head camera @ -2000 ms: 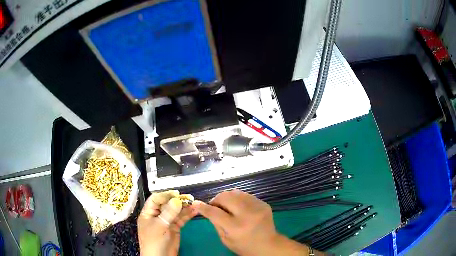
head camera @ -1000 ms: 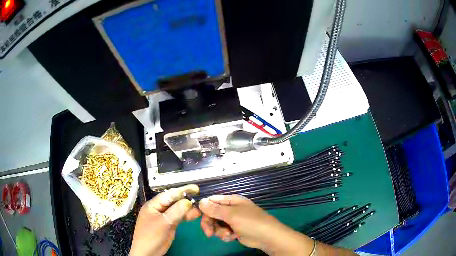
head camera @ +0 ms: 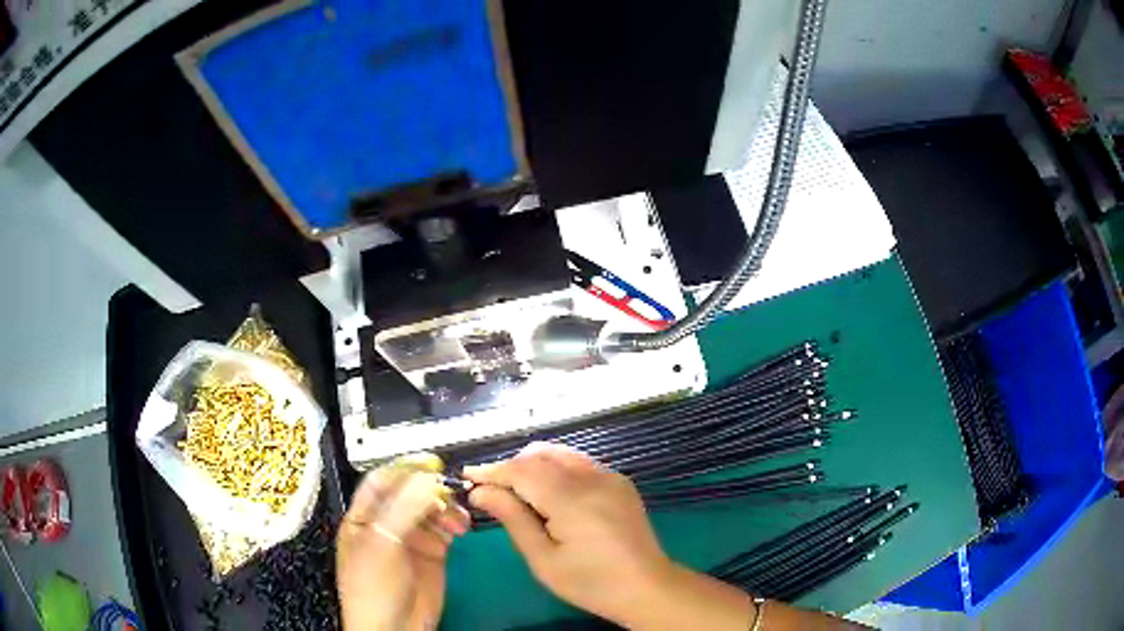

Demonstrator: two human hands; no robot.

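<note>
My left hand (head camera: 397,530), with yellowish fingertip covers, is at the near edge of the machine base, fingers closed around a small piece too blurred to name. My right hand (head camera: 570,524) meets it fingertip to fingertip and pinches the end of a black cable. A small bright tip shows between the two hands. Black coaxial cables (head camera: 727,425) with bright stripped ends lie fanned on the green mat behind and right of my hands. A second group of black cables (head camera: 820,542) lies nearer, beside my right forearm.
The crimping machine (head camera: 530,413) stands ahead, with a clear guard and gooseneck lamp (head camera: 783,173). An open bag of gold connectors (head camera: 247,446) lies in a black tray (head camera: 130,493) at left, with loose black pieces (head camera: 290,579). A blue bin (head camera: 1048,431) and black tray (head camera: 961,222) are right.
Both hands stay together near the machine base. My right hand's fingers have closed up against the left fingertips. The whole view has shifted slightly.
</note>
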